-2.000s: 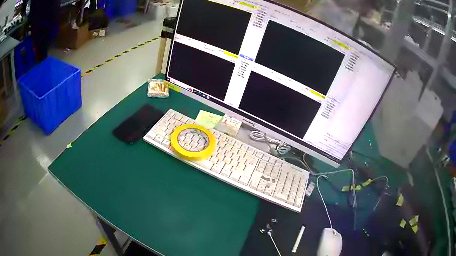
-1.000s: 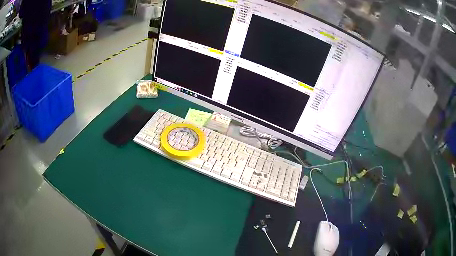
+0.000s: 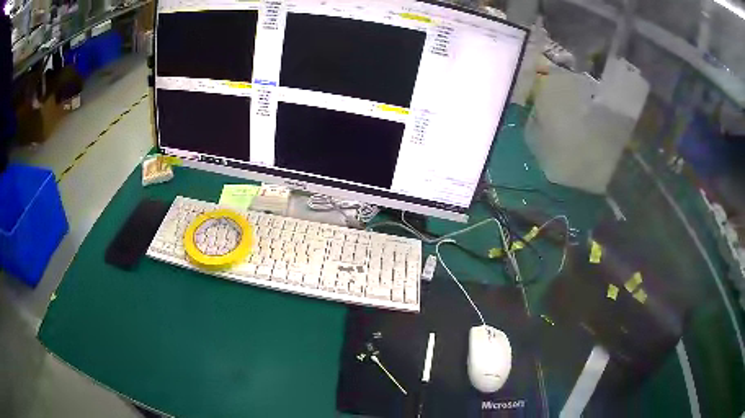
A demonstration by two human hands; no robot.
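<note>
Neither of my hands is in the picture. Nearest in front of me is a black mouse pad (image 3: 457,396) with a white corded mouse (image 3: 489,359) on it. Left of the mouse lie a white stick with a dark tip (image 3: 429,357), a thin pale stick (image 3: 389,374) and small dark specks (image 3: 375,339). The long white keyboard (image 3: 327,261) lies below the monitor (image 3: 466,122), which shows four black panes. A yellow tape roll (image 3: 194,247) rests on the keyboard's left part.
A flat black rectangle (image 3: 136,233) lies left of the keyboard. A blurred black box with yellow stickers (image 3: 621,318) and a white strip (image 3: 586,382) are at the right. A whitish container (image 3: 586,131) stands behind. A blue tote (image 3: 33,224) is on the floor at left.
The view has turned to the right, so the monitor, keyboard and tote sit further left in the picture. More of the mouse pad and the white strip shows. No object on the desk has visibly moved.
</note>
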